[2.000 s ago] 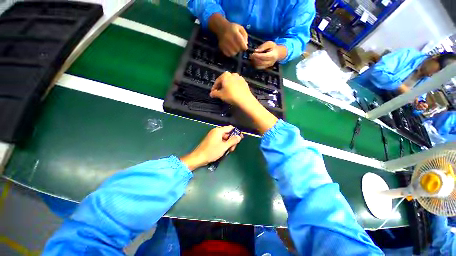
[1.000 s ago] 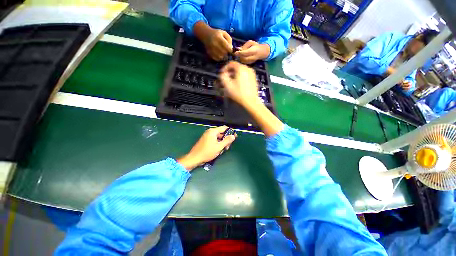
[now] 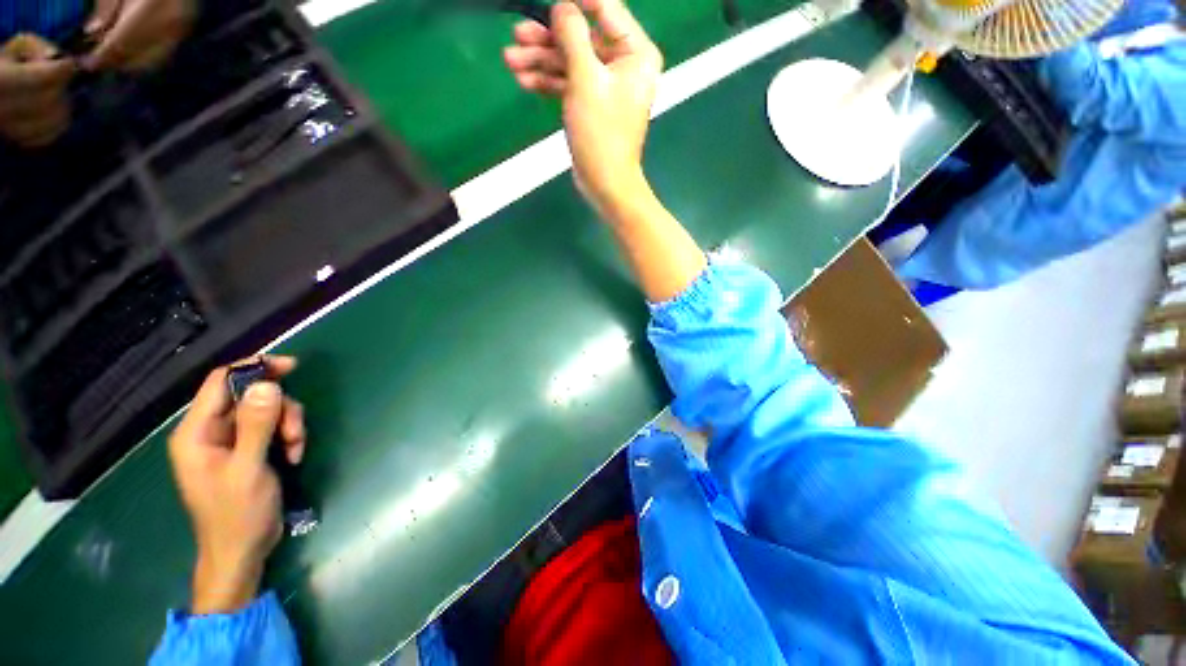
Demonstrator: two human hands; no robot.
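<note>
My left hand [image 3: 237,462] is at the lower left, above the green bench, with thumb and fingers closed on a watch body [image 3: 247,379]. A dark strap end with a shiny tip [image 3: 301,522] shows below the fingers. My right hand [image 3: 601,85] is raised at the top centre over the belt. A thin black piece [image 3: 529,11] shows at its fingertips, cut off by the top edge; I cannot tell whether the fingers grip it. The foam parts tray [image 3: 325,273] lies at the upper left, with black strips and small parts in its pockets.
Another worker's hands [image 3: 130,33] are over the tray at the top left. A desk fan [image 3: 832,120] stands on the bench at the upper right. A cardboard piece [image 3: 869,334] lies beyond the bench edge, and boxes [image 3: 1125,507] line the floor at far right.
The view has swung to the right and turned. My right hand has left the tray and moved right over the belt. My left hand still holds the watch body.
</note>
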